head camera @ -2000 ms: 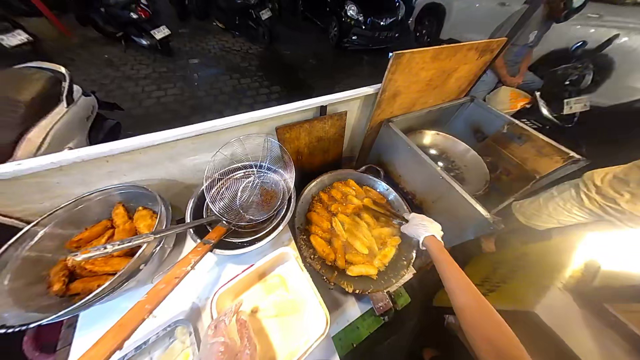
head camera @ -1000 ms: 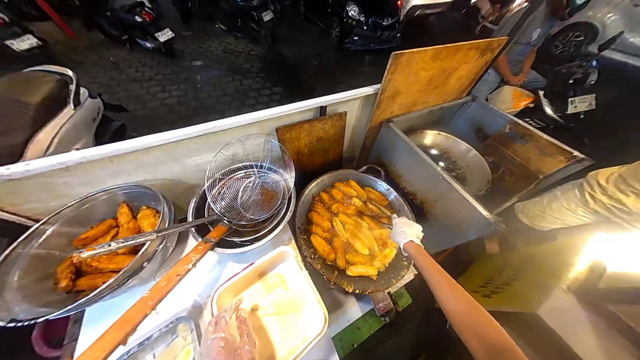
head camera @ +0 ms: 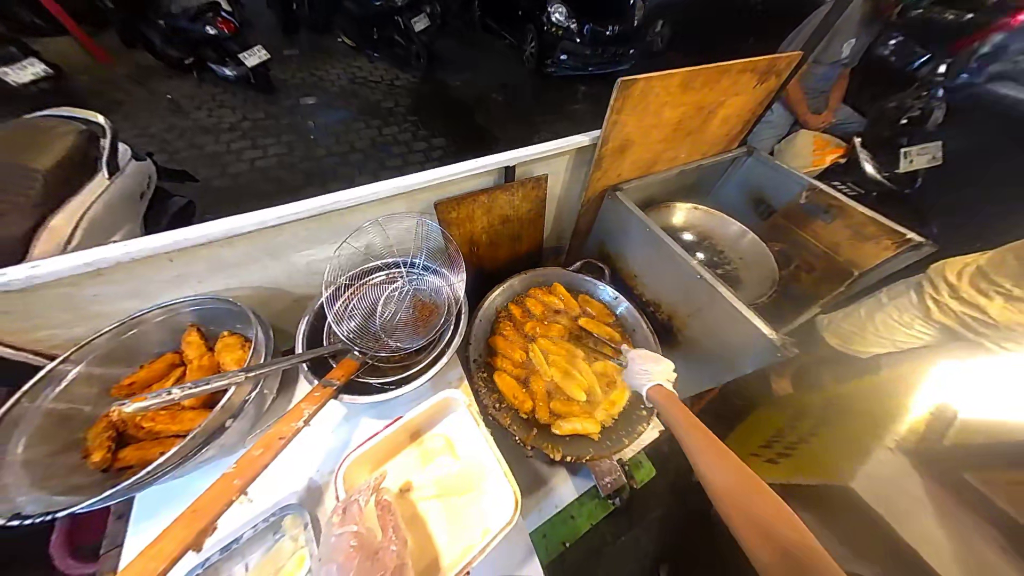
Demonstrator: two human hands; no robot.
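Observation:
My right hand, in a white glove, grips a thin metal utensil whose end lies among battered fritters frying in oil in a dark wok. My left hand, in a clear plastic glove, is over the near left edge of a white tub of pale batter; its fingers are blurred, and I cannot tell if they hold anything. Left of the wok, a wire skimmer with a wooden handle rests on a metal bowl. Browned fritters lie in a wide metal basin with metal tongs.
A small clear container is beside the batter tub. Behind the wok stand a wooden board and a taller one. At right, a metal box holds a wide pan. A person's sleeve is near it; another person sits beyond.
My right hand stays at the wok's right side and has shifted slightly. The left hand remains at the batter tub, a little lower than two seconds ago.

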